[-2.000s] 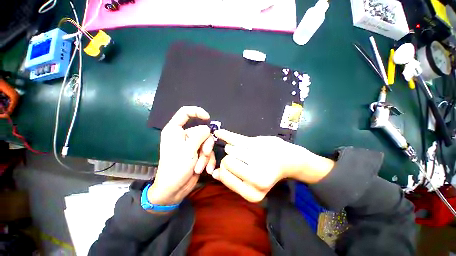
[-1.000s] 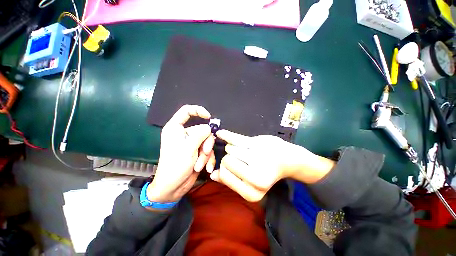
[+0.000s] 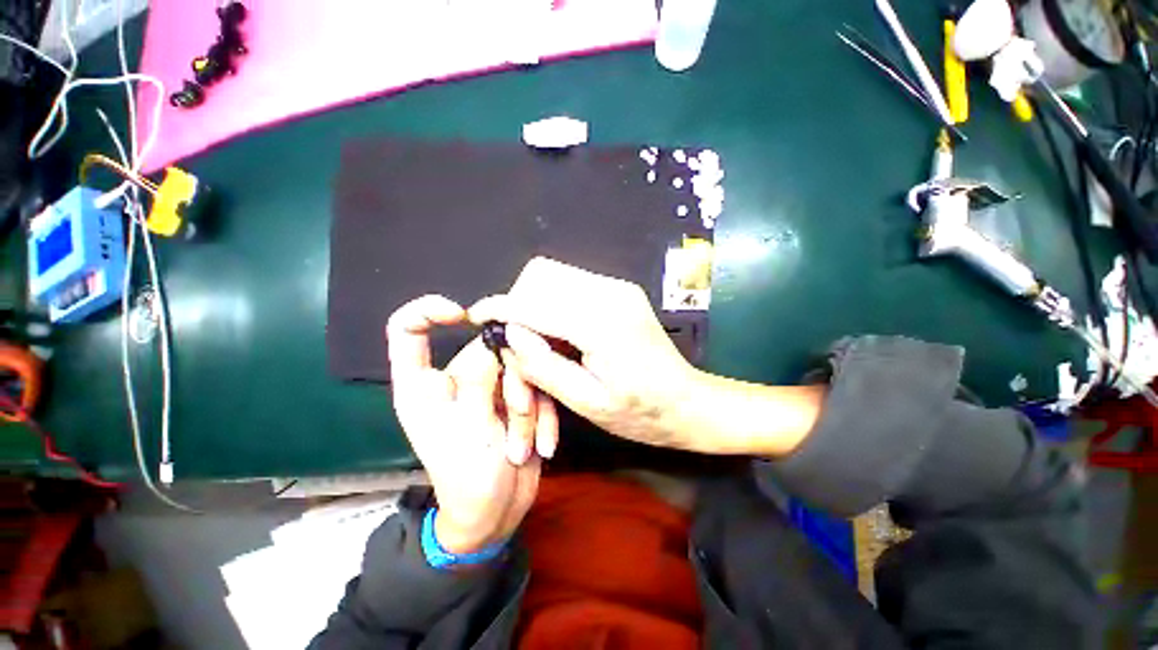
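Observation:
A tiny black housing [image 3: 494, 335] is pinched between the fingertips of both hands, above the lower part of the black mat [image 3: 432, 216]. My left hand [image 3: 464, 406] holds it from the left with palm turned up. My right hand [image 3: 603, 349] reaches over from the right, its thumb and fingers at the housing. Fingers cover part of it, and inner details are too small to tell. Small white dots [image 3: 707, 185] lie at the mat's upper right corner. A yellow-gold patch on white backing [image 3: 687, 273] lies below them.
A white block [image 3: 555, 132] sits at the mat's top edge. The pink sheet [image 3: 381, 45] holds a black cluster [image 3: 211, 57]. A translucent bottle [image 3: 685, 32] stands beyond. Tweezers [image 3: 899, 79] and an air gun [image 3: 971, 241] lie right. A blue meter [image 3: 76, 255] and cables are left.
The camera view has turned and shifted. My right hand has turned over more, with its knuckles now above the housing. The pale piece seen at the housing earlier no longer shows.

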